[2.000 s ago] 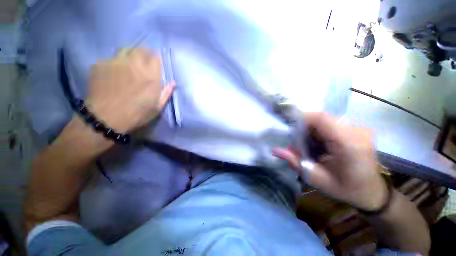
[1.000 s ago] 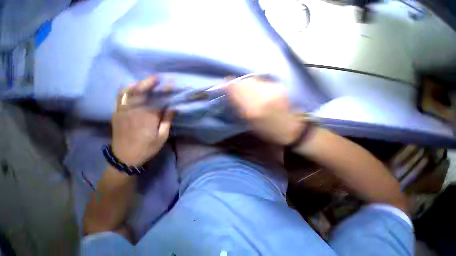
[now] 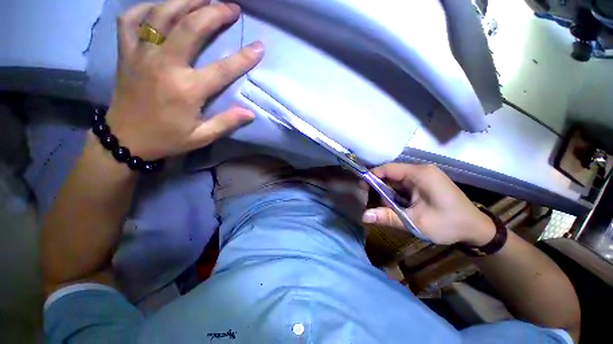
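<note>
A pale lilac-grey garment panel (image 3: 322,74) lies in folds on the table. My left hand (image 3: 175,80) rests flat on it at the upper left, fingers spread, pressing the cloth. My right hand (image 3: 430,201) holds the tailor's scissors (image 3: 326,142) by the handles. The blades point up and left, with the tips at a slit or welt line (image 3: 259,101) just right of my left thumb. The blades look slightly apart; whether the cloth is between them is hard to tell.
Dark metal machine parts (image 3: 583,33) are at the upper right. A dark line crosses the white table (image 3: 470,158) near its right front edge. A brown block (image 3: 573,156) sits at the right. Grey-blue cloth (image 3: 161,228) hangs left of my lap.
Both hands were handling the bunched, blurred cloth. My left hand has spread flat on the panel, and my right hand has moved right and down, with the scissors laid along the slit line.
</note>
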